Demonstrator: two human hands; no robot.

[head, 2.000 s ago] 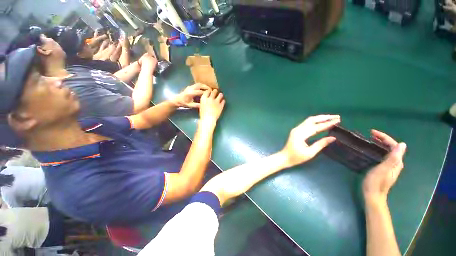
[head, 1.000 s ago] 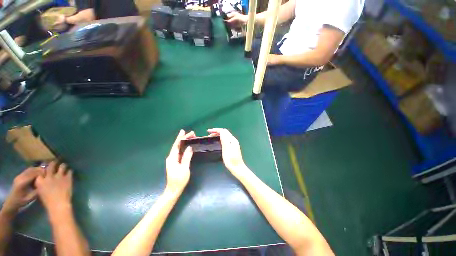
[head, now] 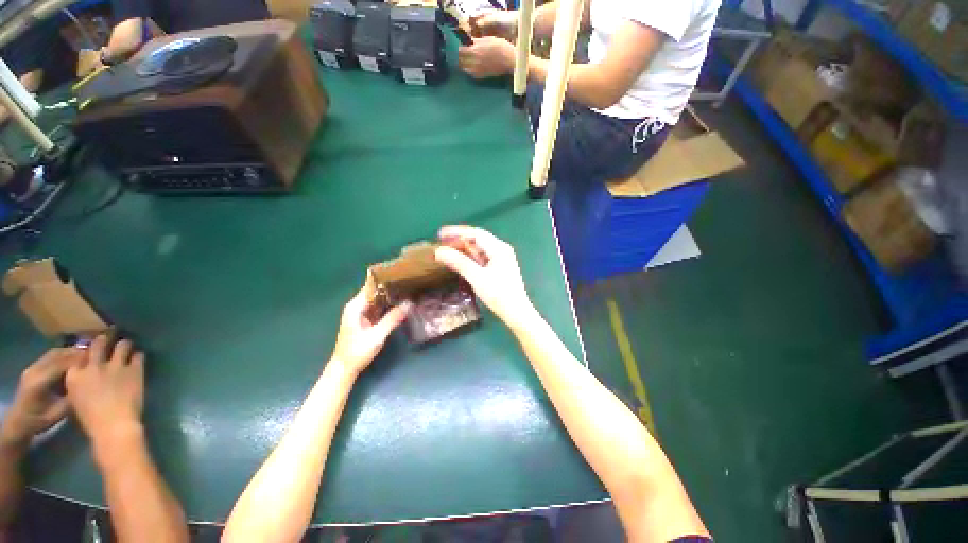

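Observation:
A small retail box [head: 409, 274] stands open on the green bench in front of me, its plain brown lid panel raised at the back. A shiny, crinkled clear accessory bag [head: 443, 314] lies in the box, with pinkish and silvery glare. My left hand [head: 366, 327] holds the box at its left side, thumb near the bag. My right hand [head: 486, 270] is at the upper right corner of the lid, fingers curled on it. What the bag covers inside the box is hidden.
A wooden-cased audio unit [head: 202, 106] stands at the back left. Several black boxes [head: 374, 40] stand at the far side. Another worker's hands [head: 90, 382] hold an open box at left. A pale pole [head: 554, 101] rises at the bench edge beside a person in white.
The box was a dark closed-looking shape between both hands; its brown lid now stands up and the bag shows. My right hand has moved up to the lid.

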